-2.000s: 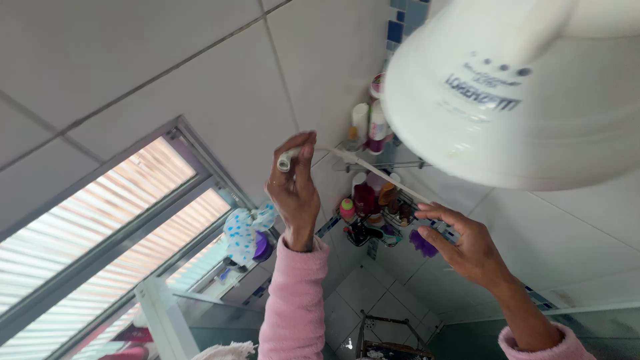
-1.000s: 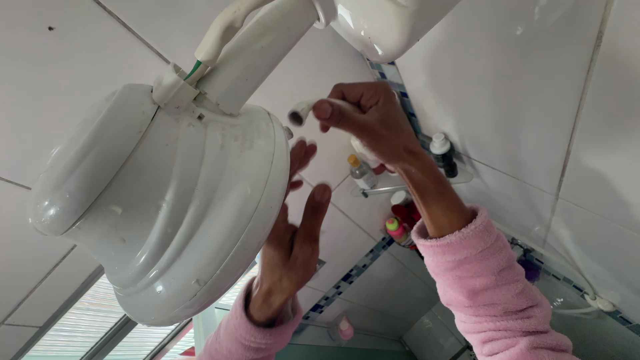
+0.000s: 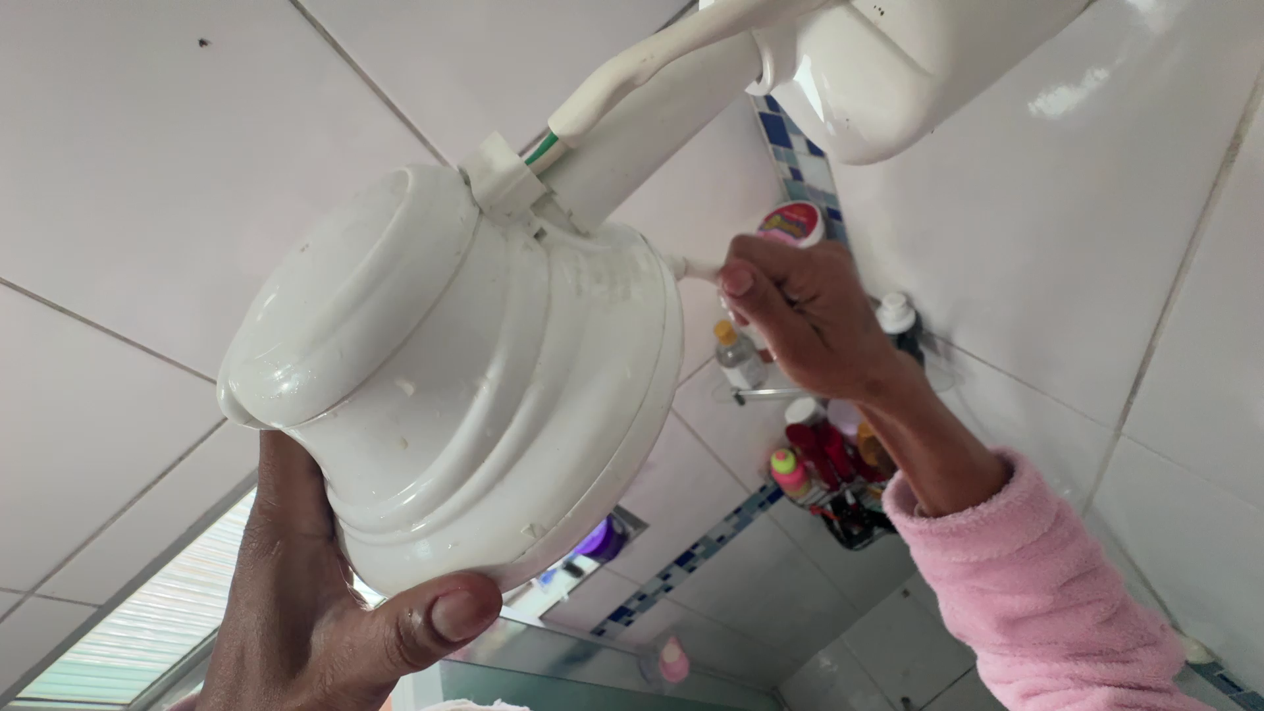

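Note:
A white plastic electric shower head (image 3: 494, 385) hangs from a white pipe arm (image 3: 662, 128), with a white cable sheath (image 3: 632, 69) and a bit of green wire entering at its collar. My left hand (image 3: 336, 592) grips the shower head from below, thumb on its lower rim and fingers hidden behind it. On the right, my right hand (image 3: 810, 316) pinches the end of a thin white hose (image 3: 699, 269) at the edge of the shower face. The rest of the hose is hidden by my hand.
Behind my right hand, a corner shelf (image 3: 780, 394) holds bottles and a round tub (image 3: 793, 223). Below it is a wire basket (image 3: 859, 523) with colourful bottles. A louvred window (image 3: 148, 602) is at the lower left, and a white fixture (image 3: 879, 79) is at the top.
My left hand, apart from the shower head one second ago, now grips it. My right hand has brought the white hose against the shower's edge. The view has swung since the first frame.

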